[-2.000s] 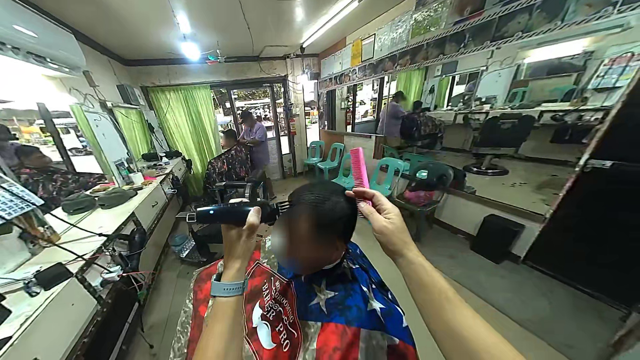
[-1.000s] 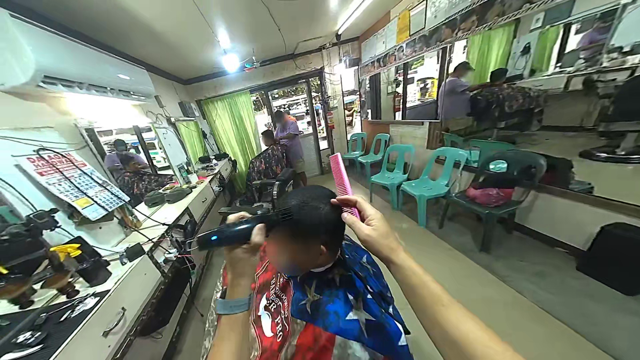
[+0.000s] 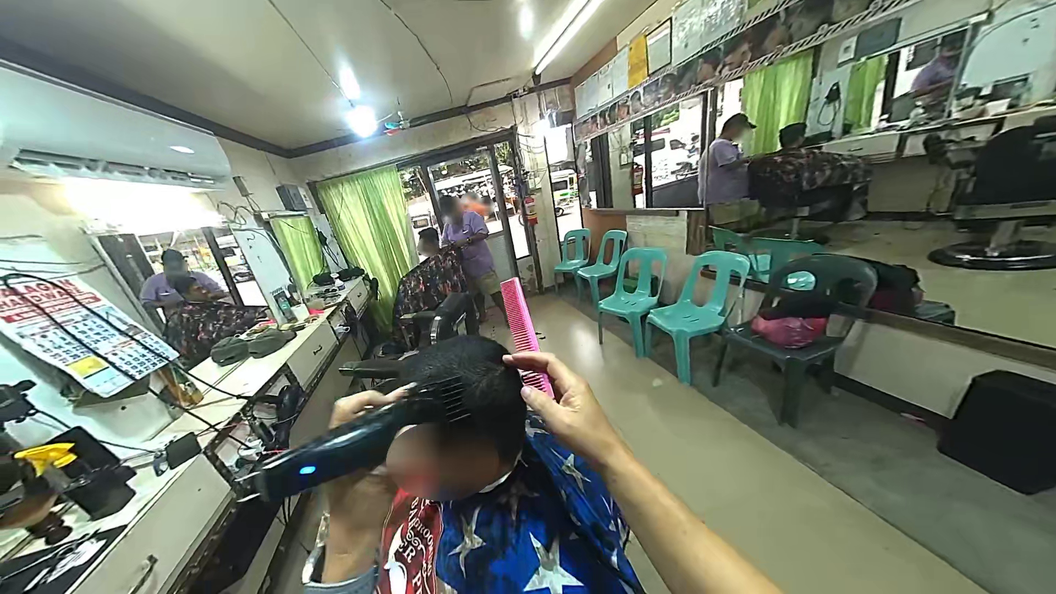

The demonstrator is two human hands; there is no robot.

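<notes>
My left hand (image 3: 359,487) holds a black cordless hair clipper (image 3: 346,450) with a blue light. Its comb guard (image 3: 450,400) lies against the dark hair above the forehead of a seated person (image 3: 470,371). Between the thumb and fingers of my right hand (image 3: 569,404) is a pink comb (image 3: 521,322), its teeth end pointing up; the fingertips rest at the side of the head. A barber cape (image 3: 536,528) with red panel, blue ground and white stars covers the person's shoulders.
A counter (image 3: 289,355) with drawers, caps and tools runs along the left. Green plastic chairs (image 3: 697,305) and a dark chair holding a pink bag (image 3: 792,330) line the right wall. Farther back, a co-worker (image 3: 470,239) stands beside a caped person (image 3: 429,276). A black box (image 3: 1002,429) sits at right.
The clipper has moved from beside the head onto the hair at the front of the head. The comb stays in my right hand beside the head. The view has come nearer and turned.
</notes>
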